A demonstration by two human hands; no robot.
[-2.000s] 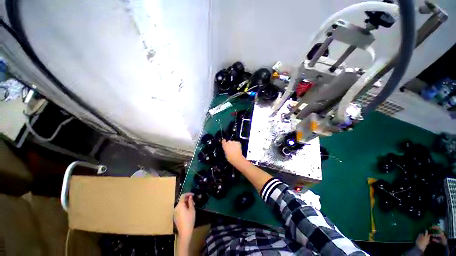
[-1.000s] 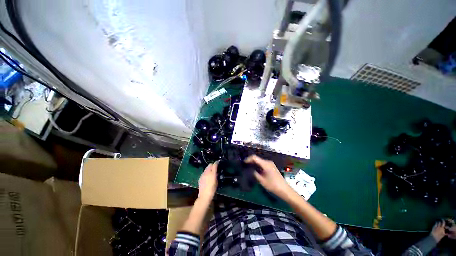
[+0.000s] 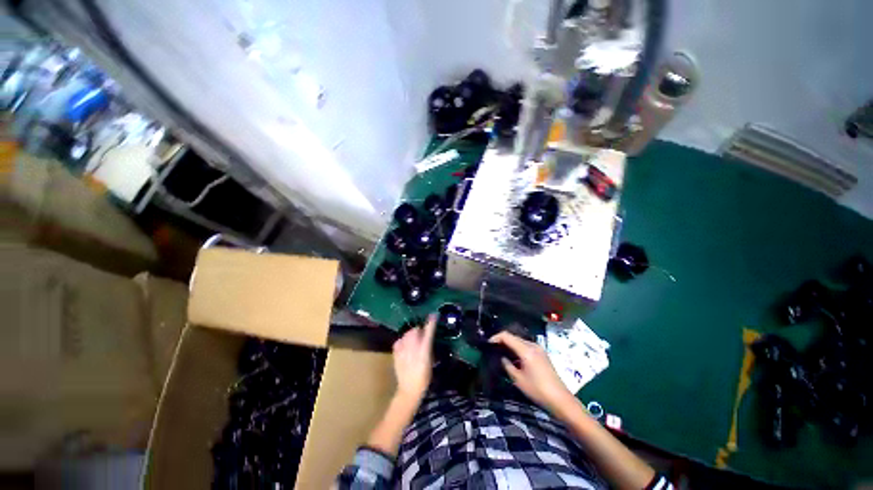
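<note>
My left hand (image 3: 414, 362) is at the bench's front edge, its fingertips beside a round black unit (image 3: 450, 319); whether it grips anything is unclear. My right hand (image 3: 528, 371) is to the right with thumb and fingers closed on a dark, blurred black unit (image 3: 492, 356). A glossy black ball-shaped unit (image 3: 540, 210) sits on top of the silvery machine box (image 3: 522, 273), by the press head (image 3: 570, 158). A cluster of round black units (image 3: 417, 239) lies left of the box.
An open carton (image 3: 263, 294) with black units is at lower left. Crumpled white paper (image 3: 577, 355) lies beside the box. More black units (image 3: 831, 354) are at far right, past yellow tape (image 3: 740, 397). A red and black tool (image 3: 600, 182) rests on the box.
My right hand has come back from the cluster left of the box to the front edge, opposite my left hand. The view has shifted, showing more of the carton. The coworker's hands have left view.
</note>
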